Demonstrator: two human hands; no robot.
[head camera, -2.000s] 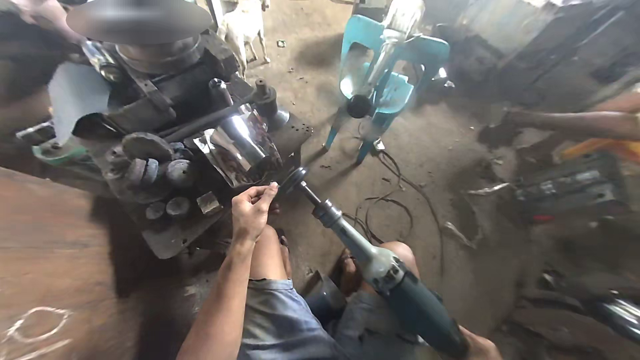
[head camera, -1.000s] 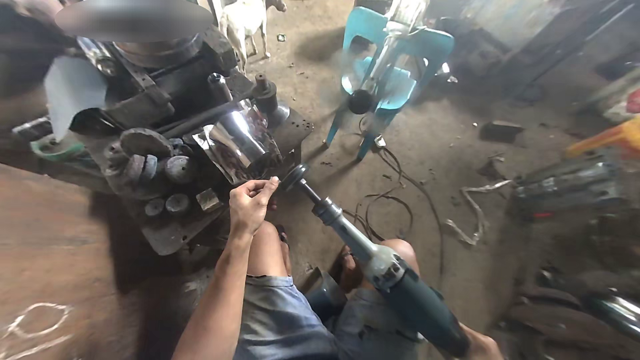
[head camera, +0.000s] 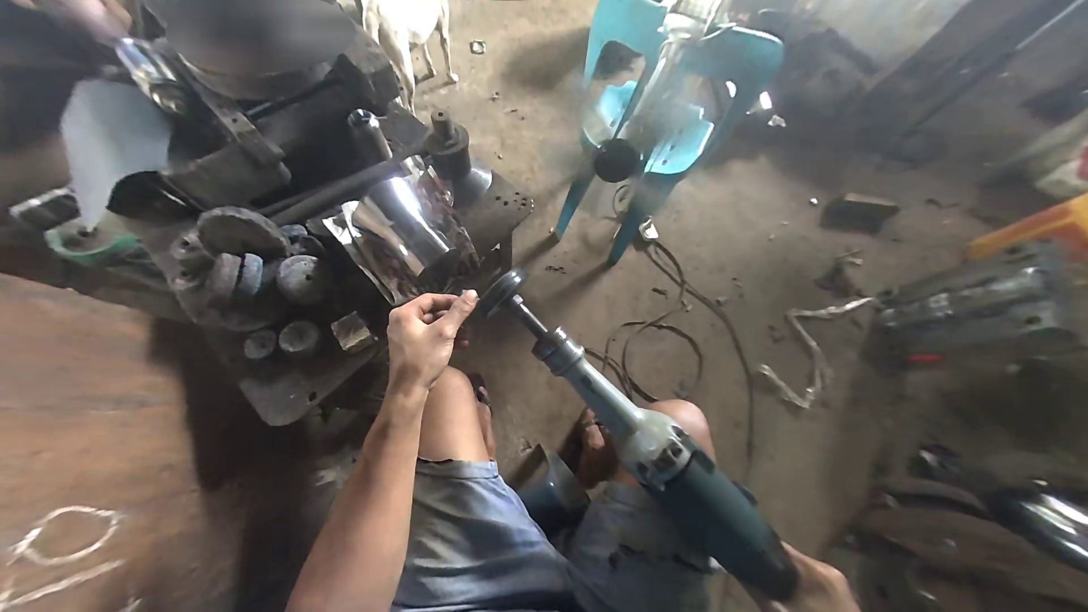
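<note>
My right hand is closed around the rear end of a die grinder, a long power tool with a grey neck and dark body lying across my right thigh. A dark round wheel is on its shaft, pointing up and left. My left hand has thumb and forefinger pinched at the wheel's left edge; whether they hold something small cannot be told. Just beyond that hand, a shiny metal cylinder lies on crumpled reflective sheet, on the metal workbench.
Worn round discs and a small block sit on the bench. Teal plastic chairs stand ahead, with a cable looped on the floor. A white animal stands at the top. Metal parts lie at right.
A blurred arm seen at the right edge two seconds ago is out of view. Both my hands and the grinder keep nearly the same place.
</note>
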